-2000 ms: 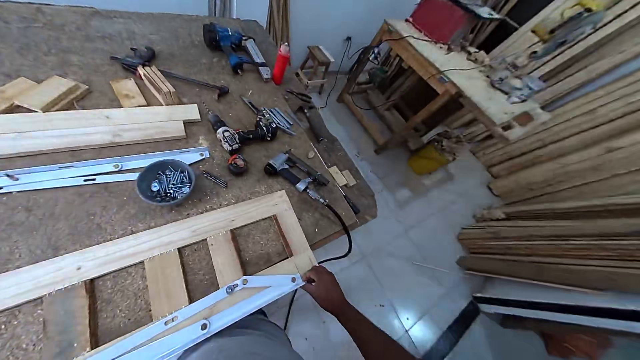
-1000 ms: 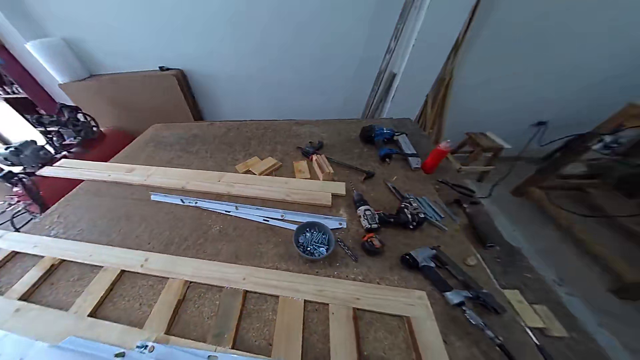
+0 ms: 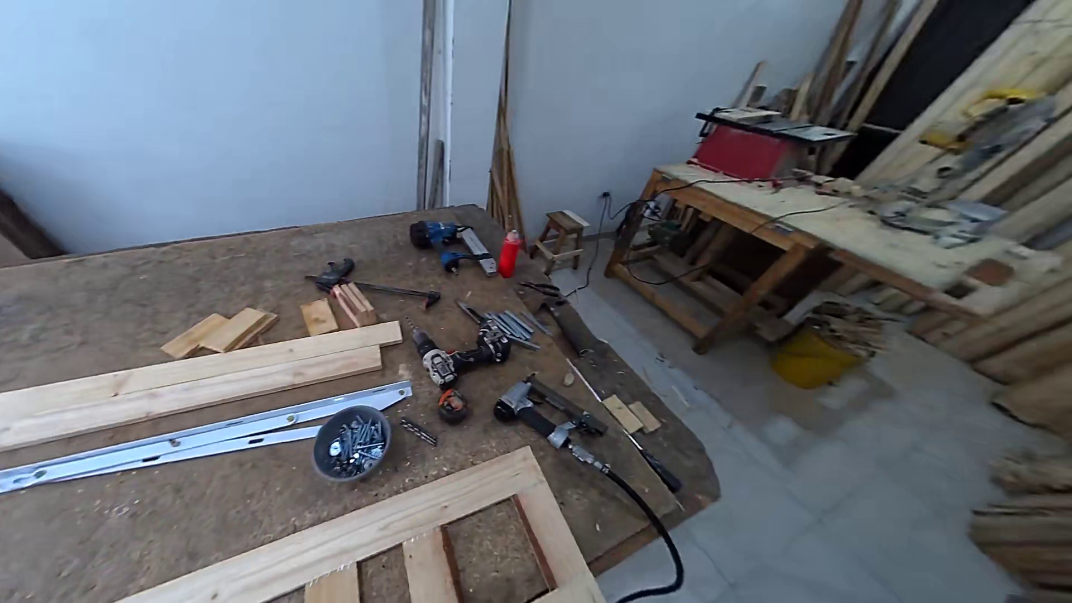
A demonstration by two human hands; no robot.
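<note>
Neither my left hand nor my right hand shows now. On the workbench (image 3: 209, 268) a slatted wooden frame (image 3: 394, 529) reaches in from the bottom edge. Just beyond it stand a bowl of screws (image 3: 353, 444) and a pair of white metal brackets (image 3: 226, 435). A cordless drill (image 3: 456, 356) lies near an orange-and-black tape measure (image 3: 452, 406). To their right is a pneumatic nailer (image 3: 548, 414) with a black hose (image 3: 662, 536). A drill bit (image 3: 418, 430) rests beside the bowl. Two long boards (image 3: 201, 377) lie at the left.
Wood offcuts (image 3: 239, 328), a bar clamp (image 3: 373, 287), blue power tools (image 3: 452, 243) and a red bottle (image 3: 509, 254) sit farther back. Right of the bench are a small wooden stool (image 3: 561, 239), a second table (image 3: 737, 209) with a red table saw (image 3: 745, 155), and a yellow container (image 3: 812, 356).
Two seconds ago my right hand was at the frame's corner by a white metal bracket; it is out of view now. The view has swung left, then back right.
</note>
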